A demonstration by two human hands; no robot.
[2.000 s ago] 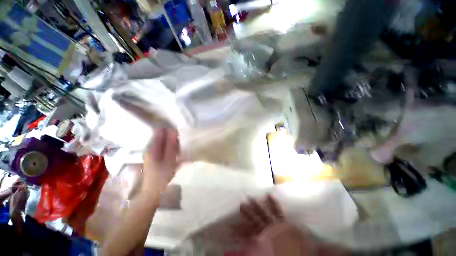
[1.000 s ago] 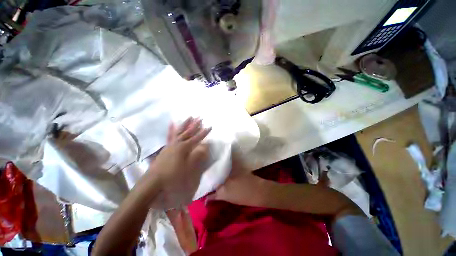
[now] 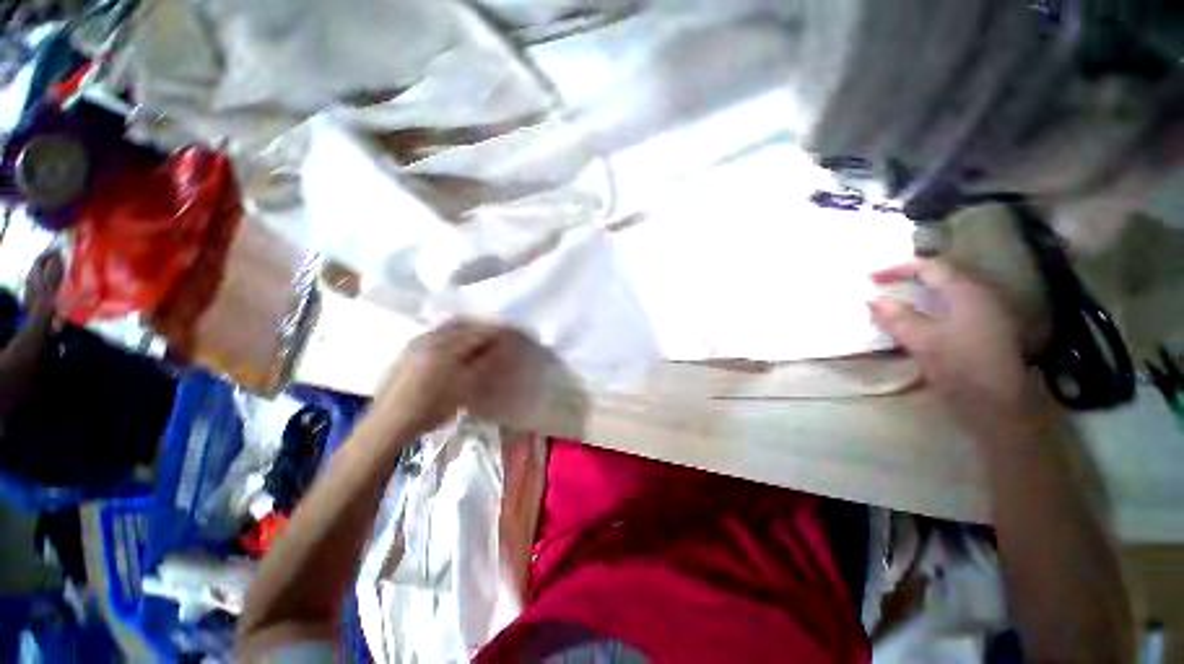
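White fabric [image 3: 747, 279] lies on the machine bed and spreads left in folds, overexposed under the lamp. My left hand [image 3: 455, 370] is at the table's front edge, at the fabric's lower left corner; it is blurred and I cannot tell if it grips cloth. My right hand [image 3: 954, 324] is at the fabric's right edge, just right of the needle area, fingers pointing left and apart. The sewing machine head [image 3: 987, 91] is blurred at the top right, its needle lost in glare. Black-handled scissors [image 3: 1084, 344] lie right of my right hand.
Green-handled snips [image 3: 1166, 376] are at the right rim. A red plastic bag [image 3: 156, 240] and a purple object [image 3: 59, 162] are at the left. Blue baskets [image 3: 182, 454] stand below left. White cloth [image 3: 435, 545] hangs beside my red apron [image 3: 675, 558]. Another person's arm shows far left.
The view has swung left, bringing the bag and baskets in. My hands have moved apart; the right one went from the table's front edge to the fabric's right side. The fabric's front edge lies flatter.
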